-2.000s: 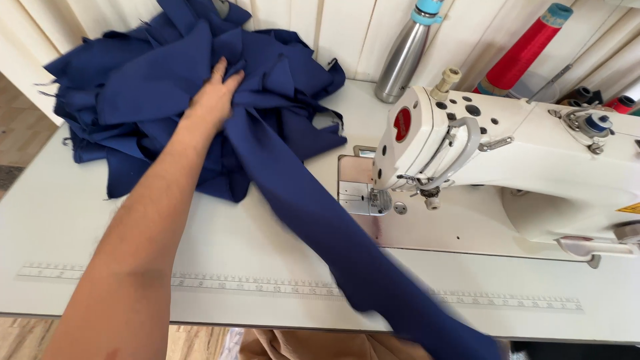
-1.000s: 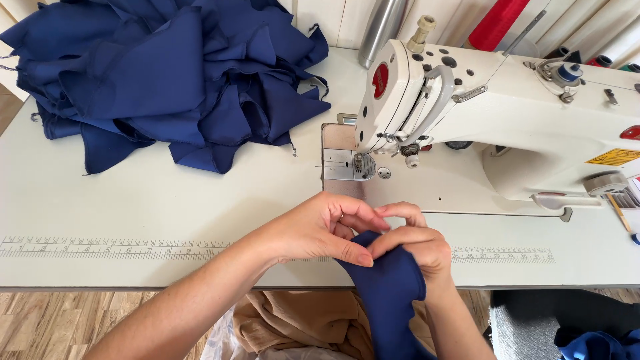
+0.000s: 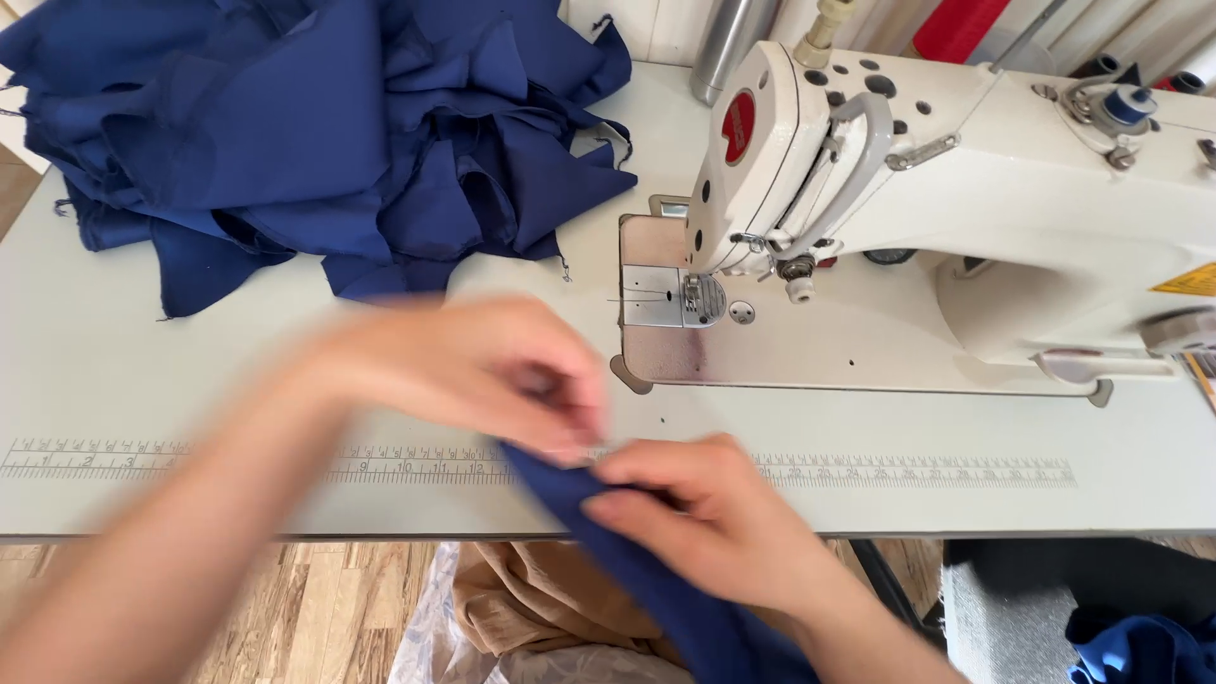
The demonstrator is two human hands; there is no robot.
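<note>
A strip of navy blue fabric (image 3: 627, 560) runs from the table's front edge down over the lap. My right hand (image 3: 693, 513) pinches its upper end between thumb and fingers. My left hand (image 3: 494, 370), blurred, touches the same end, fingertips close to those of the right; whether it grips the cloth I cannot tell. Behind the left hand a heap of navy blue fabric pieces (image 3: 275, 123) lies on the table. The white industrial sewing machine (image 3: 912, 180) stands behind and to the right of both hands, its presser foot (image 3: 701, 299) over the needle plate.
A printed measuring scale (image 3: 408, 465) runs along the front of the white table (image 3: 142, 380). Behind stand a metal bottle (image 3: 731, 47) and a red thread cone (image 3: 959, 28). Brown cloth (image 3: 532, 594) covers the lap. Blue fabric (image 3: 1140, 646) lies at lower right.
Two seconds ago my left hand was on the heap, with a long blue strip stretching toward lower right. One second ago both hands held the fabric at the table's front edge; they remain close together there.
</note>
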